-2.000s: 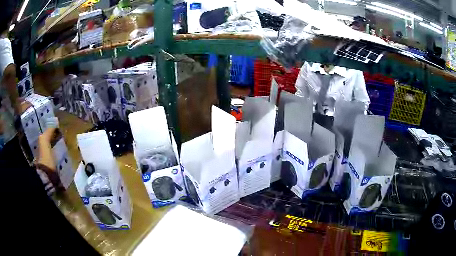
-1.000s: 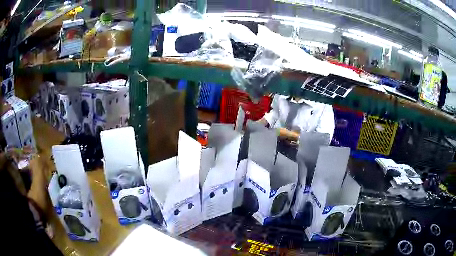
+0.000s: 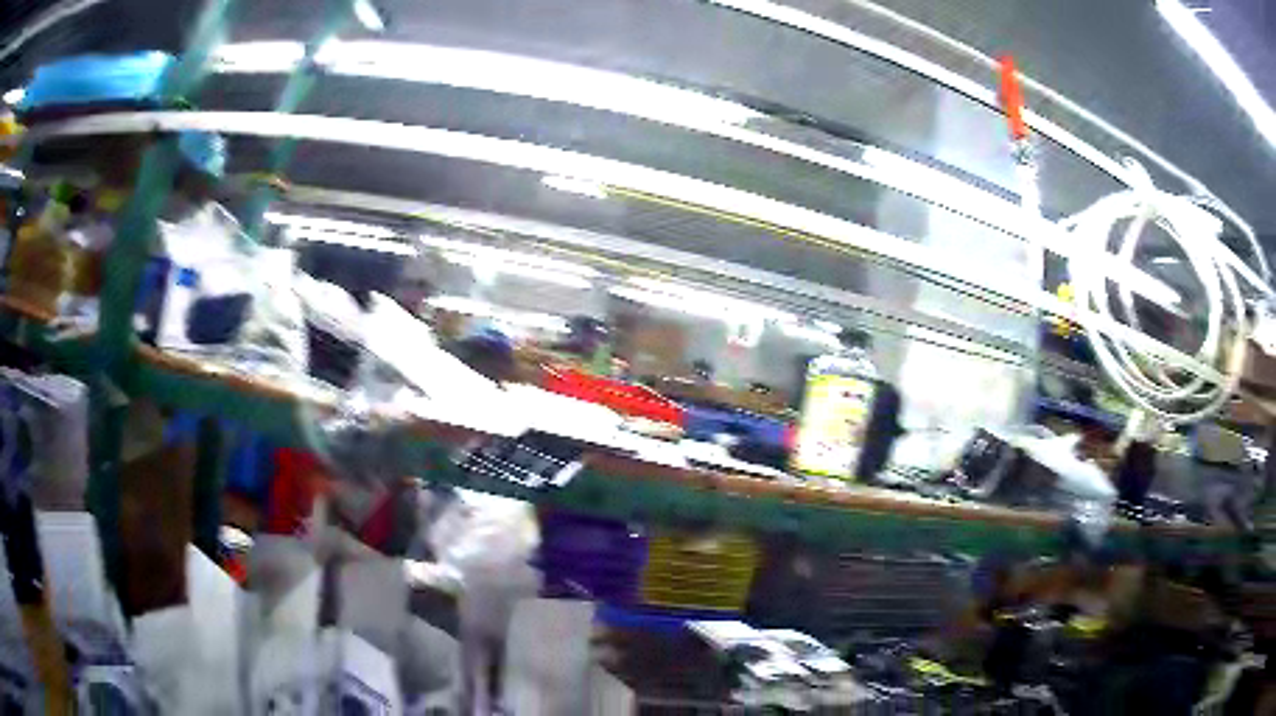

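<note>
Neither of my hands is in the picture. The view is tilted up and blurred. Several open retail boxes [image 3: 210,643] stand in a row at the lower left, cut off by the bottom edge. Their white flaps [image 3: 549,650] stand up. What is inside the boxes cannot be seen. A low pile of flat printed cartons [image 3: 777,655] lies at the bottom centre, to the right of the boxes.
A green-framed shelf [image 3: 672,492] crosses the view, holding a labelled bottle [image 3: 835,413], clear plastic and papers. A person in white [image 3: 483,539] is behind the boxes. Purple [image 3: 585,557] and yellow [image 3: 700,567] crates stand beyond. A coiled white cable [image 3: 1161,301] hangs upper right.
The view has swung up and to the right, so the boxes now sit lower and further left. The white sheet and the black units at the right have left the picture.
</note>
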